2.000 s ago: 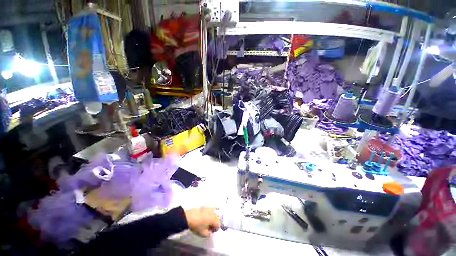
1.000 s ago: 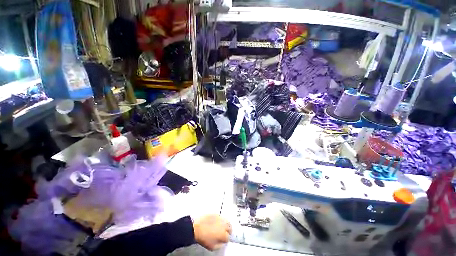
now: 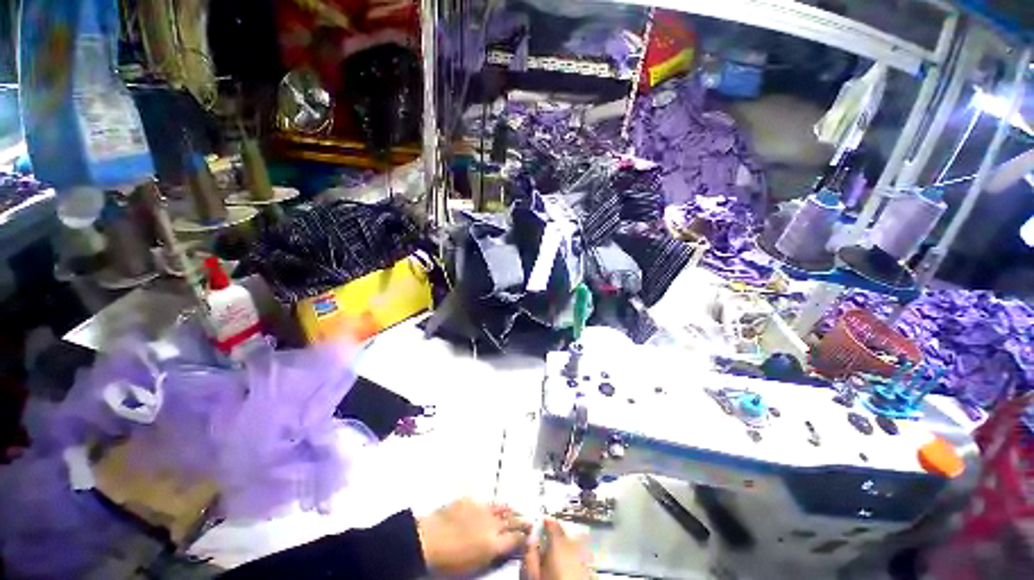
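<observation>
My left hand [image 3: 471, 537], in a dark sleeve, reaches in from the lower left onto the white table in front of the sewing machine [image 3: 726, 414]. My right hand [image 3: 558, 553] is at the bottom edge, partly cut off. The fingertips of both hands meet just below the presser foot area [image 3: 578, 493]. A small pale piece shows at the right fingertips; it is too blurred to name. What the left fingers hold is hidden. A heap of pale-purple tulle [image 3: 272, 425] lies left of my hands, with a white loop [image 3: 134, 399] on it.
Slim dark tools [image 3: 676, 508] lie on the machine bed. A flat black pouch [image 3: 380, 408] and cardboard [image 3: 153, 487] lie by the tulle. A yellow box [image 3: 369, 304], a squeeze bottle [image 3: 232, 308] and dark striped bundles [image 3: 516, 266] stand behind. Purple thread cones [image 3: 810, 227] stand at right.
My right hand has come into view at the bottom and met the left fingertips. My left hand stays near the needle area. The view has shifted, moving the tulle further left.
</observation>
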